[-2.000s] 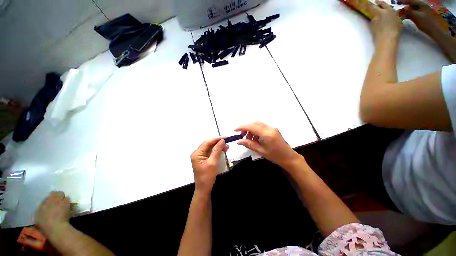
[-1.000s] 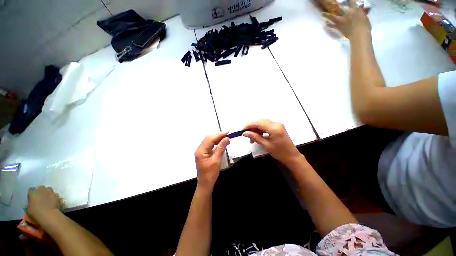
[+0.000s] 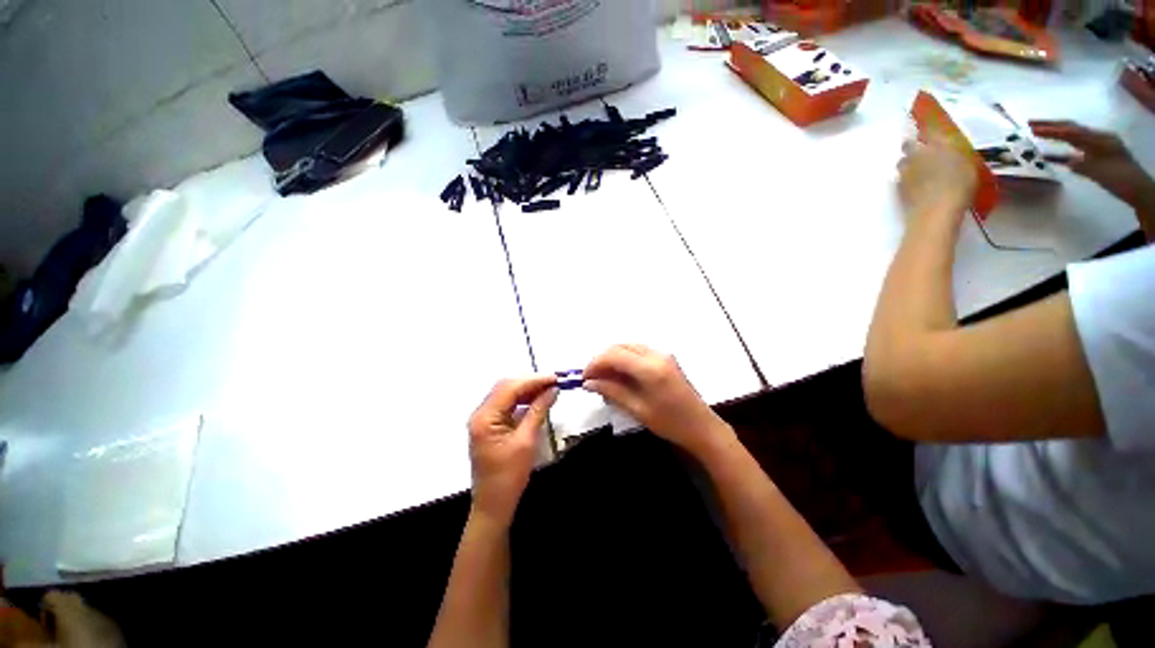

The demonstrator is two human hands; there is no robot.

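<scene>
A small black clip (image 3: 570,379) is held level between my two hands, just above the table's front edge. My left hand (image 3: 509,437) pinches its left end between thumb and fingers. My right hand (image 3: 643,387) pinches its right end. The fingertips hide both ends of the clip, and a narrow light gap shows at its middle. A loose pile of black clips (image 3: 557,158) lies at the back of the table.
Behind the pile stands a grey-white sack (image 3: 545,57). Black bag (image 3: 317,127) and white plastic bag (image 3: 150,253) lie back left; clear bags (image 3: 127,494) front left. At right, a neighbour's hands hold an orange carton (image 3: 953,146); another carton (image 3: 798,79) lies behind.
The view has shifted, showing more of the sack and the right side. Both hands still hold the clip, now with a light gap in it. The right neighbour now holds a carton.
</scene>
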